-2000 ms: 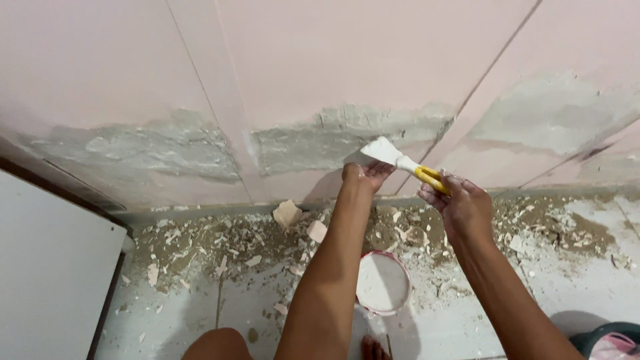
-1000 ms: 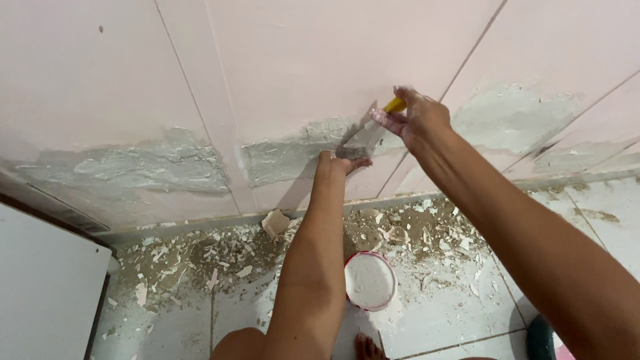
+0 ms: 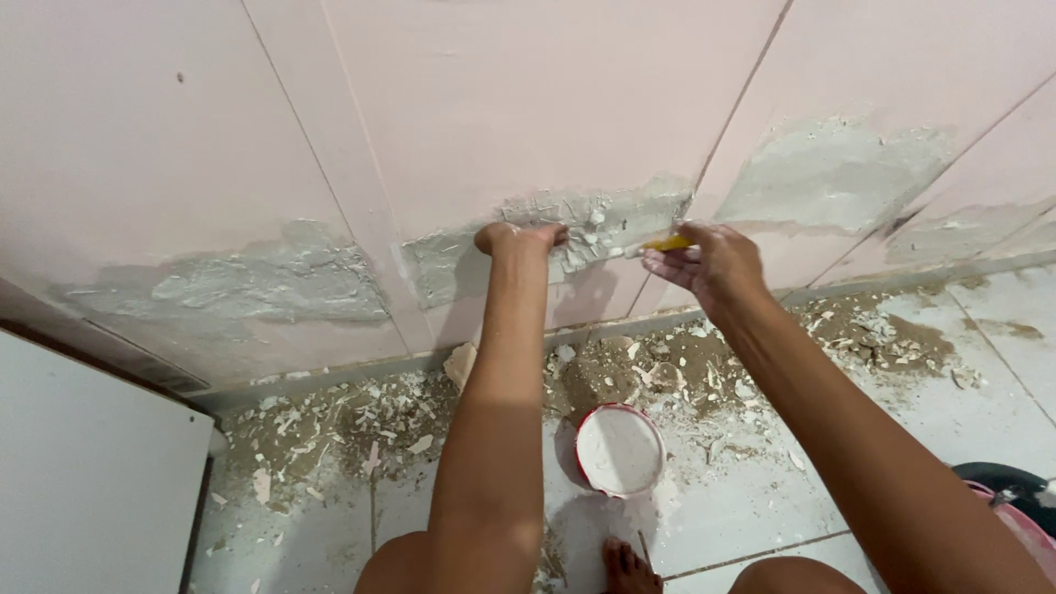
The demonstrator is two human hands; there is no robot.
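My right hand [image 3: 714, 264] grips the yellow handle of a putty knife [image 3: 667, 243]; its blade points left toward the wall and is hard to make out. My left hand [image 3: 521, 235] is at the left part of the same bare grey patch [image 3: 652, 206] on the pink wall [image 3: 544, 99]. Its fingers are partly hidden, and whether it holds anything does not show. Lumps of white filler [image 3: 596, 217] stick to the patch between my hands. On the floor below stands a round red-rimmed tub of white filler [image 3: 619, 451].
More grey patches lie to the left [image 3: 272, 276] and right [image 3: 841, 177] on the wall. Paint flakes and crumbled plaster [image 3: 388, 412] litter the tiles along its base. A white panel [image 3: 91, 470] stands at left, a dark and pink container [image 3: 1011, 503] at lower right.
My right hand has come down from its raised position one second ago, with the putty knife. White lumps now show on the middle patch.
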